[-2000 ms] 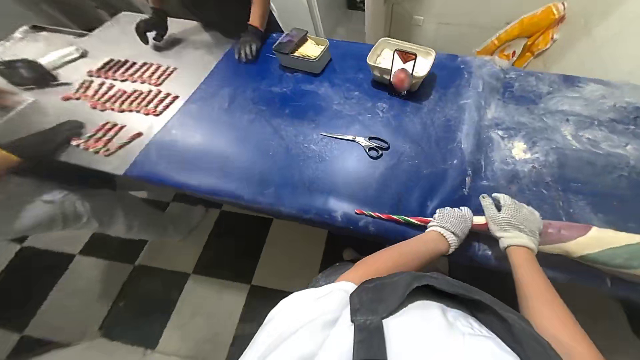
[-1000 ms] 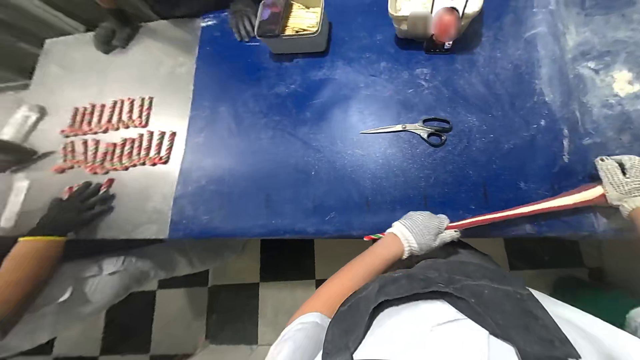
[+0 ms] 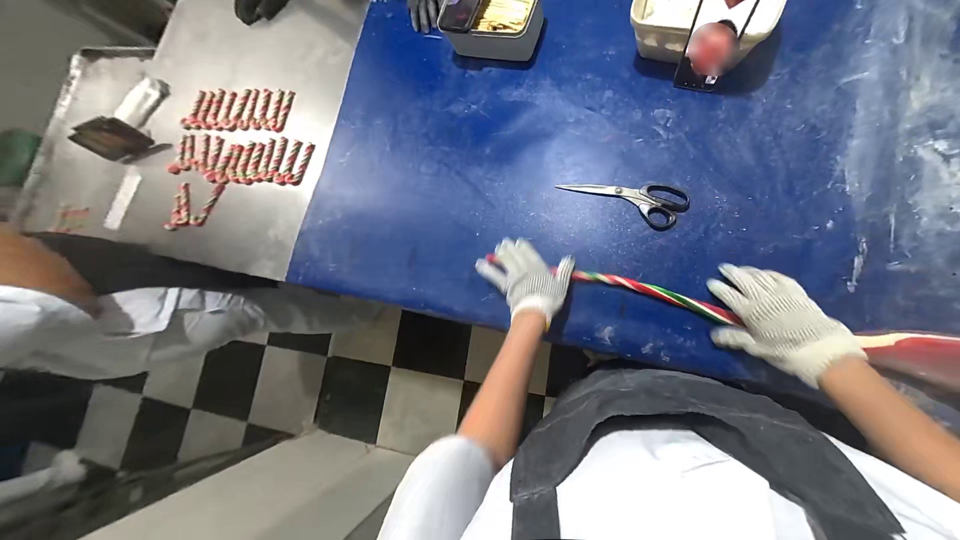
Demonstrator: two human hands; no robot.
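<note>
A twisted rope of red, white and green candy (image 3: 649, 289) runs along the front edge of the blue table. My left hand (image 3: 529, 279), in a pale knitted glove, lies palm down over its thin end, fingers spread, with a red tip showing past them. Gloved the same way, my right hand (image 3: 780, 319) rests over the rope farther right, its fingers partly spread. Beyond my right wrist the candy widens into a thick red and cream mass (image 3: 911, 349). Scissors with black handles (image 3: 645, 199) lie on the table above the rope, touched by neither hand.
Rows of short twisted candy sticks (image 3: 244, 161) lie on the metal table (image 3: 319, 82) at left, near a person's dark sleeve. A grey bin of thin sticks (image 3: 491, 45) and a cream tub (image 3: 660, 41) with a dark-framed object stand at the back. A metal tray (image 3: 64, 135) is far left.
The left and right hands are nearer each other than one second ago. The stretch between them now shows twisted stripes, where straight red and cream bands showed before. The co-worker's gloved hand has left the candy sticks.
</note>
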